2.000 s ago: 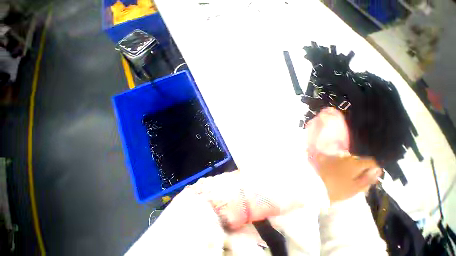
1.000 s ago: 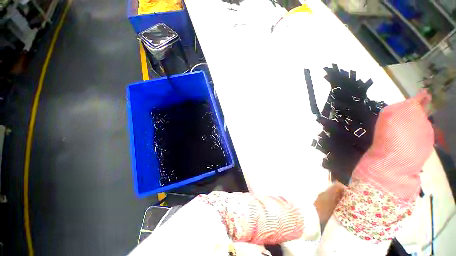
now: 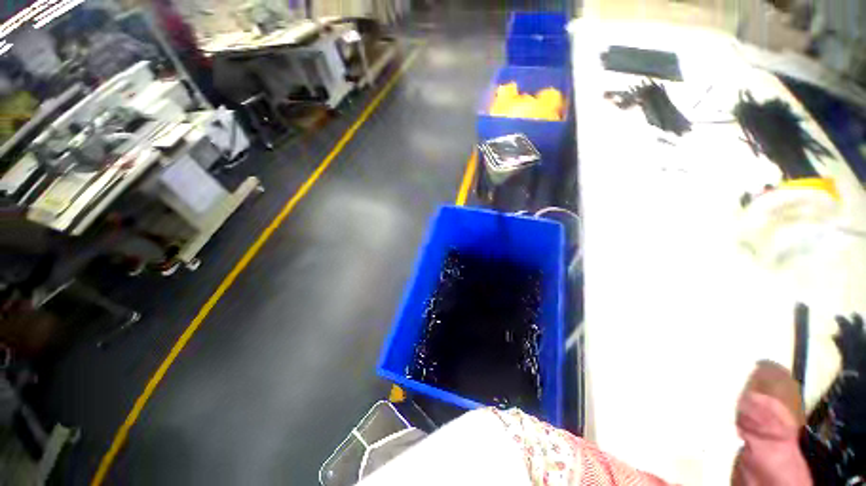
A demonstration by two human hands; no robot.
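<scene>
The pink-red striped and floral oversleeve [image 3: 560, 457] is on my left forearm at the bottom edge; my left hand is out of the picture. A blurred hand, apparently my right hand [image 3: 771, 418], is over the white table [image 3: 665, 332] at lower right, with pink cloth against it; its grip is unclear. A black strap [image 3: 800, 353] lies beside it. The pile of black straps with silver fittings [image 3: 840, 418] is cut off by the right edge.
A blue bin [image 3: 401, 332] of black straps with silver glints stands left of the table. Beyond it are a stool [image 3: 510, 152] and a blue bin with yellow pieces [image 3: 527, 101]. Black bundles [image 3: 779, 128] lie farther up the table. A yellow-lined aisle and sewing machines are left.
The view has swung left and up, showing more aisle and far table. The strap pile has shifted to the right edge. The right oversleeve, clearly visible before, is now mostly out of view.
</scene>
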